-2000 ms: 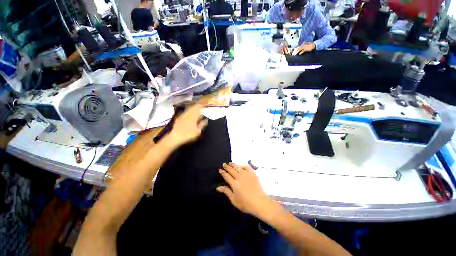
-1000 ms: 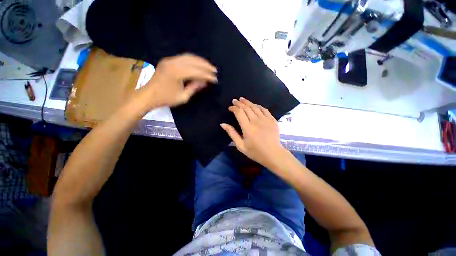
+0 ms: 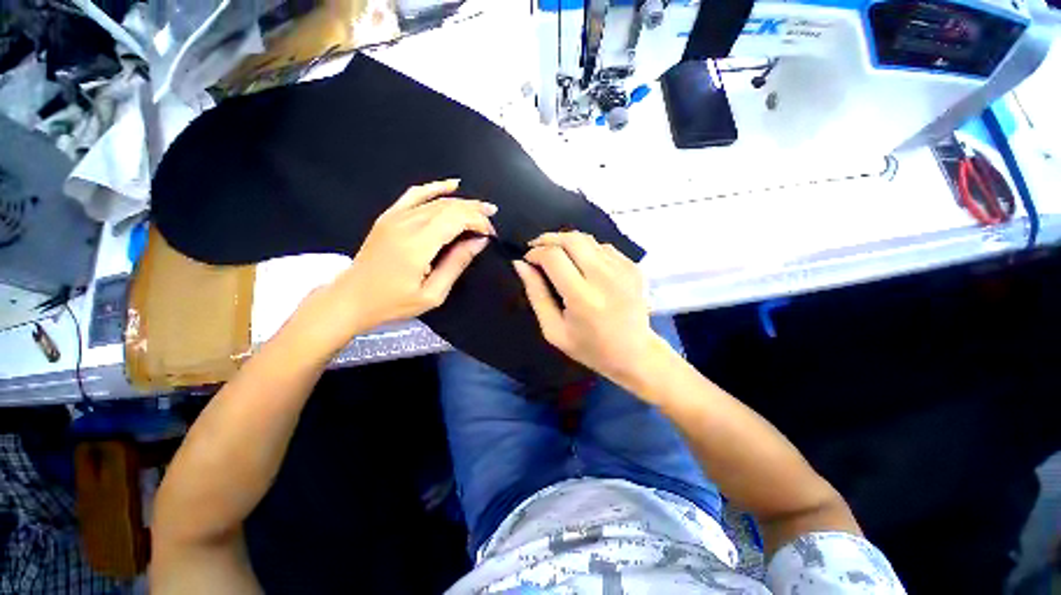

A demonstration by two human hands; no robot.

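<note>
A black fabric panel [image 3: 314, 163] lies over the white table and a brown board, with its rounded end at the left and its near part hanging over the table edge towards my lap. My left hand [image 3: 425, 250] pinches the fabric between thumb and fingers near the panel's middle. My right hand [image 3: 582, 296] is just right of it, its fingertips gripping the fabric too. A small raised fold or edge shows between the fingertips. Whether this is one layer or two I cannot tell.
The sewing machine [image 3: 814, 58] stands at the upper right, its needle area [image 3: 599, 99] beyond my hands. A dark flat rectangle [image 3: 699, 105] is on its bed. Red-handled snips [image 3: 983, 188] lie far right. The brown board [image 3: 192, 314] and crumpled white material [image 3: 116, 174] are at left.
Both hands have come together and now pinch the black fabric, where before they rested or hovered over it. The panel's rounded end lies lower at the left and its outline is fully visible.
</note>
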